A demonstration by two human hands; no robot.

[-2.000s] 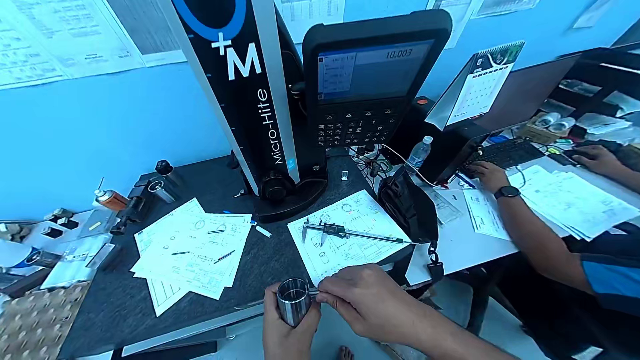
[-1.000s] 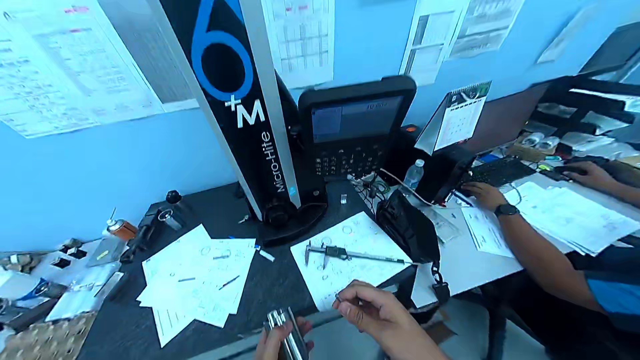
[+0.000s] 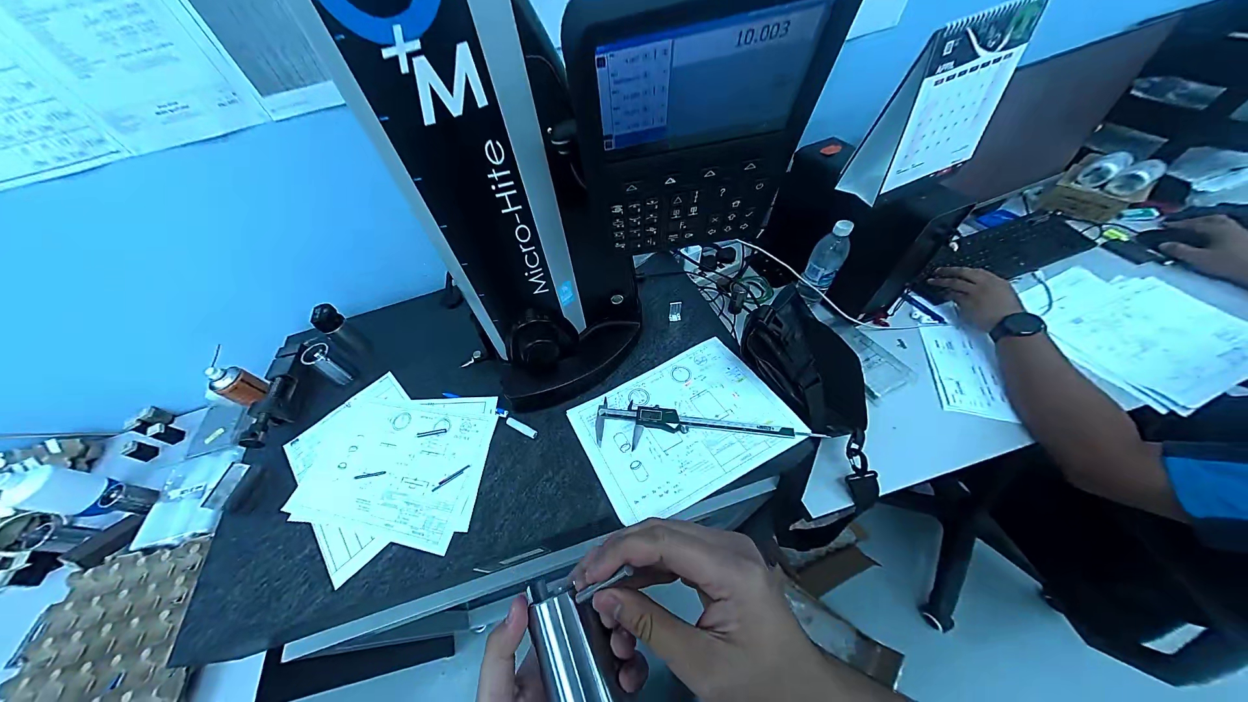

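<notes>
My left hand grips a shiny hollow metal cylinder near the bottom of the view. My right hand pinches a thin metal pin at the cylinder's upper rim; whether its end is inside the rim cannot be told. Beyond my hands, a digital caliper lies on a technical drawing. Several small pins rest on the drawing sheets at the left. Behind them stands a Micro-Hite height gauge with a display unit.
A granite table carries the papers, a pen and a metal ring part. At the right are a black pouch, a water bottle, a desk calendar and a co-worker's arm beside a keyboard.
The cylinder, upright with its open mouth showing two seconds ago, is now tilted in my left hand. My right hand stays close to its rim. The view has shifted.
</notes>
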